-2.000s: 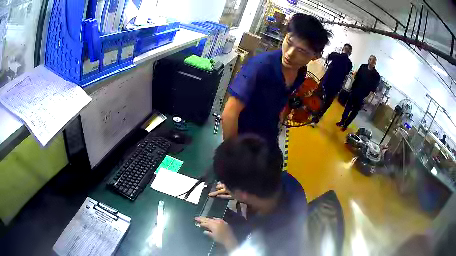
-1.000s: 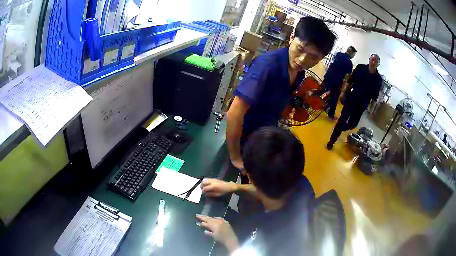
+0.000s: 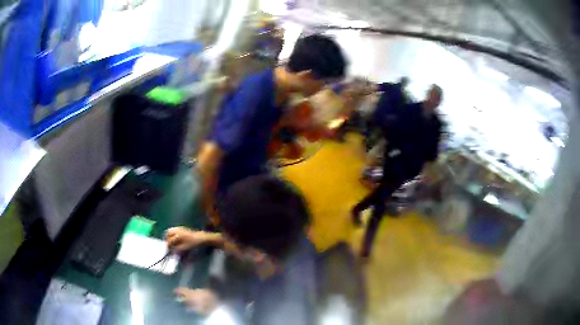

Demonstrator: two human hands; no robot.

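Note:
The picture is blurred. My left hand is not in view. A reddish blur at the lower right edge beside a grey shape may be my right hand, but I cannot tell. Nearest in front is a dark green desk [image 3: 117,289] with a white paper sheet [image 3: 147,252], a green card [image 3: 138,226], a black keyboard [image 3: 105,228] and a clipboard with white sheets [image 3: 71,308]. A seated person [image 3: 264,216] leans over the desk, one hand at the sheet's right end by a thin dark cord, the other hand lower on the desk.
A standing person in dark blue [image 3: 245,120] is behind the seated one. Another person in dark clothes [image 3: 410,143] is on the yellow floor [image 3: 324,190], a further one behind. A black case [image 3: 149,130] and blue racks [image 3: 89,79] are at left.
The view has swung right, so the desk and people sit further left, and it is blurred. The person in dark clothes on the floor looks larger and nearer.

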